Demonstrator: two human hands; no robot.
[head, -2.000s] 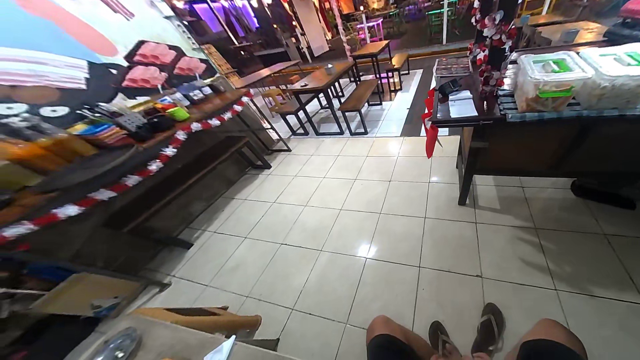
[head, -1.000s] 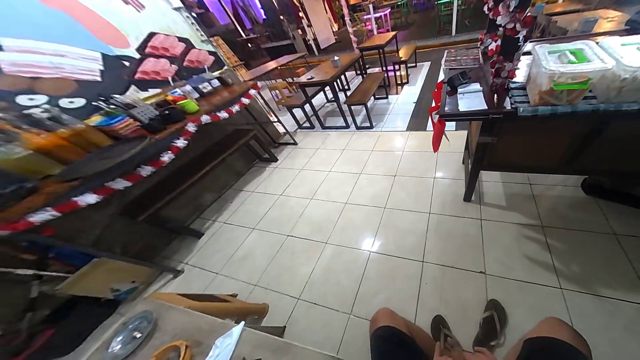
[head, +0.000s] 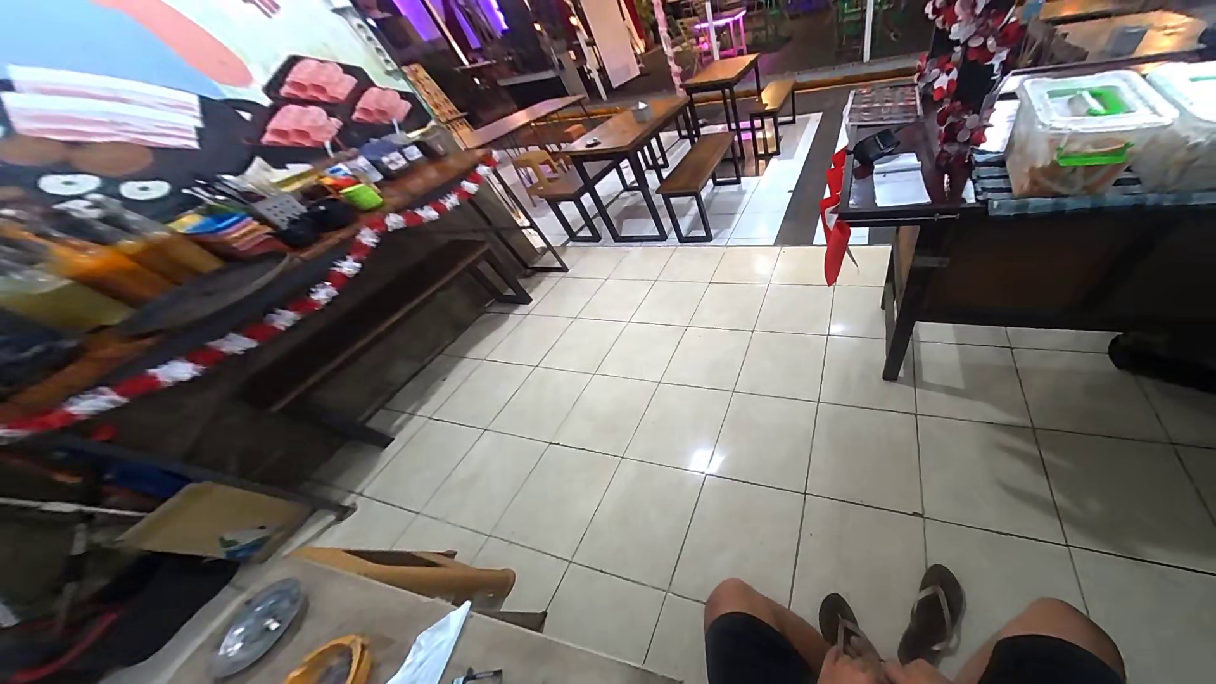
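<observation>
My left hand [head: 845, 666] and my right hand [head: 916, 673] show only in part at the bottom edge of the head view. They are close together between my bare knees, with the fingers low in front of my sandals. Most of both hands is cut off by the frame, and no held object can be made out. Just beyond them, a dark left sandal [head: 840, 619] and right sandal [head: 932, 613] rest on the tiled floor.
At lower left, a table [head: 532, 651] bears a metal lid [head: 259, 625], an orange ring-shaped thing [head: 332, 662] and white paper [head: 432, 644]. A wooden bench [head: 380, 318] lines the garlanded left counter. A dark stand [head: 1035, 271] bears plastic tubs [head: 1078, 142].
The fingertips between my knees show more plainly than two seconds ago. The orange ring-shaped thing on the near table has come into view as the view shifted.
</observation>
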